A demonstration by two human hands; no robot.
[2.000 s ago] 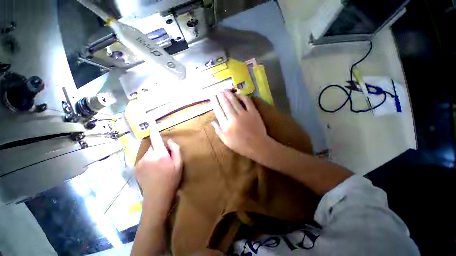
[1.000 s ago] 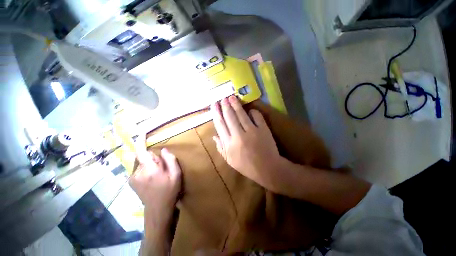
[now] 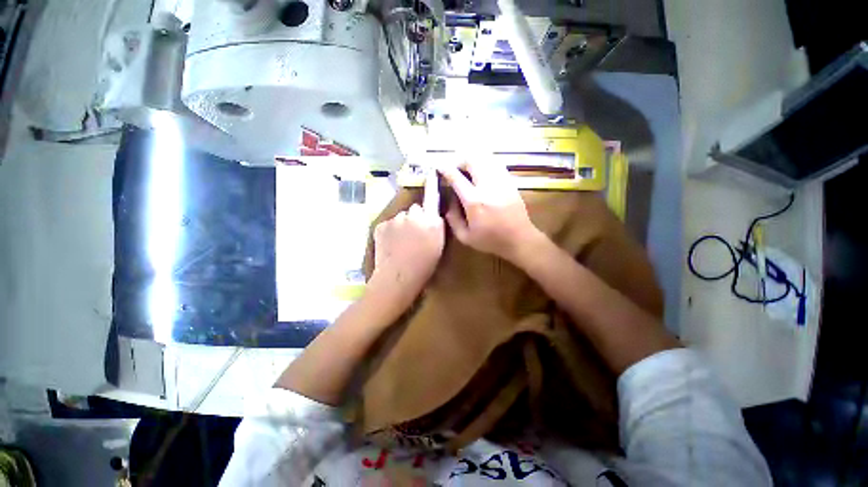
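Observation:
The brown bag body (image 3: pixel 476 314) hangs from the yellow clamp template (image 3: pixel 588 157) down to my lap, with its opening and straps near my body. A reddish-brown strip (image 3: pixel 542 172) shows in the template's slot. My left hand (image 3: pixel 411 238) is at the left end of the template, index finger pointing up onto the bag's top edge. My right hand (image 3: pixel 490 211) is close beside it, fingertips at the same edge. Glare hides what the fingertips touch, so I cannot tell if either hand grips the fabric.
The sewing machine head (image 3: pixel 286 86) stands at upper left, close to my hands. A white lamp arm (image 3: pixel 531 62) points down above the template. A grey control screen (image 3: pixel 804 128) stands at right, with a dark cable (image 3: pixel 714 257) and white paper (image 3: pixel 782 290) below it.
My right hand has moved left along the template edge to beside my left hand. The view has turned and shifted, showing the machine head. The bag's opening shows again at my lap.

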